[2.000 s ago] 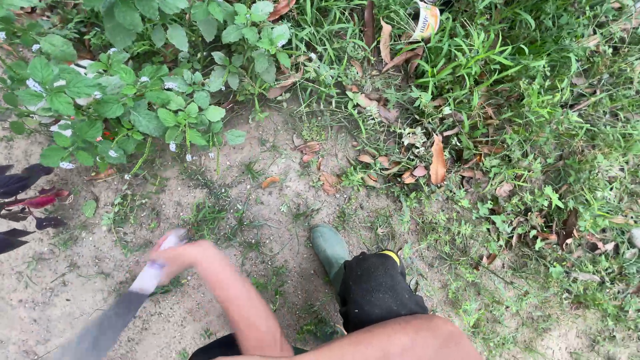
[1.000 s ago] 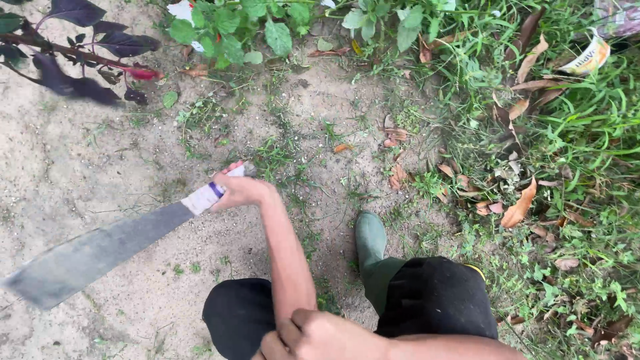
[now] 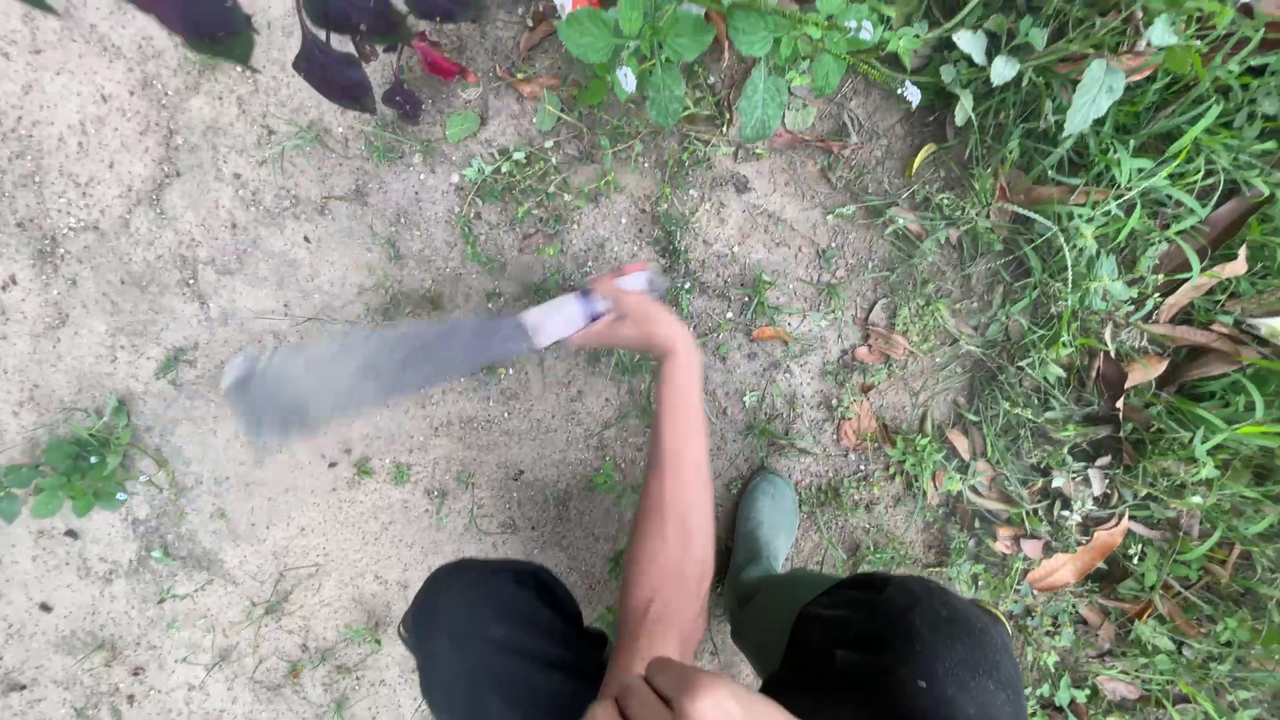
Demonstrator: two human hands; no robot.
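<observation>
My left hand [image 3: 635,315] holds the white wrapped handle of a machete [image 3: 380,375]. Its wide grey blade points left, blurred, over sandy ground. The butt of the handle shows past my fingers. My left forearm rises from the bottom centre. My right hand [image 3: 690,692] has its fingers curled over beside my left forearm, low in the view and partly cut off by the frame edge. No object can be seen in it.
A green rubber boot [image 3: 765,520] stands right of my left forearm. Leafy green plants [image 3: 665,60] and dark purple leaves [image 3: 335,70] line the top. Grass and dry leaves [image 3: 1080,555] cover the right side. A small weed [image 3: 75,465] grows at the left.
The machete stays in my left hand; its blade has swung from pointing down-left to pointing nearly straight left. The view has shifted left over the ground.
</observation>
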